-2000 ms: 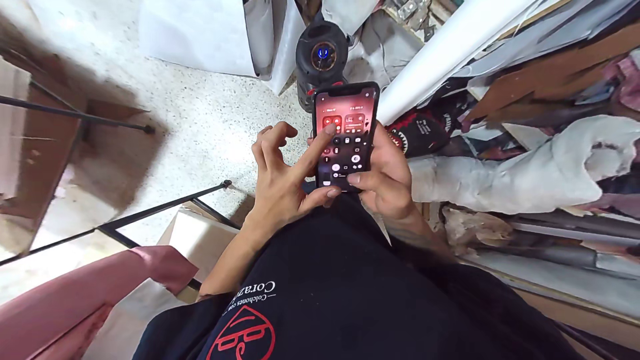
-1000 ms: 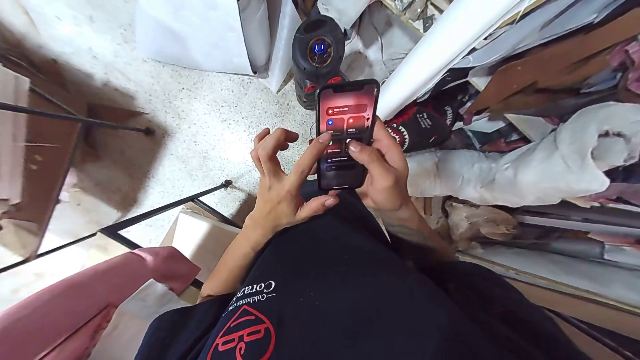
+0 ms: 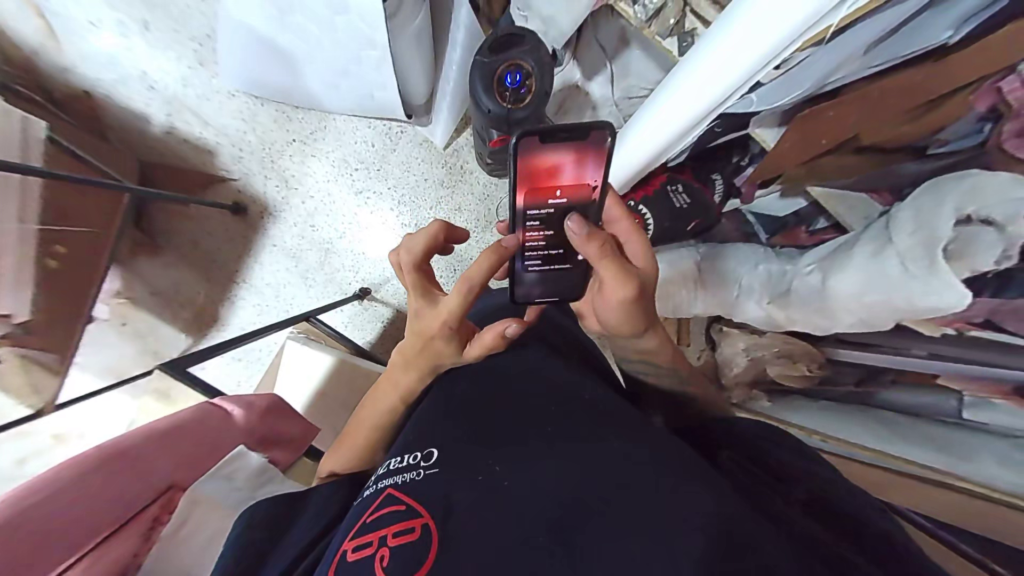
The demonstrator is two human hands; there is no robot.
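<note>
A smartphone (image 3: pixel 552 172) in a dark case, its screen lit red and black with a list on it, is held upright in front of my dark shirt. My right hand (image 3: pixel 620 272) grips it from the right, the thumb over the screen and the fingers partly hidden behind. At the phone's left edge is my left hand (image 3: pixel 448 300), its index fingertip at the case and its other fingers spread or curled. Just beyond the phone stands a black portable speaker (image 3: pixel 512 96) with a lit blue power symbol.
Rolled white material (image 3: pixel 720 72) and a bundled white roll (image 3: pixel 824 280) lie on the right among scraps and brown boards. A black metal frame (image 3: pixel 272 332) and pink fabric (image 3: pixel 160 464) are at lower left. White sheets (image 3: pixel 320 56) rest on the speckled floor at the top.
The phone screen has changed from control tiles to a list. My left index finger has moved off the screen to the phone's left edge. My right hand still holds the phone.
</note>
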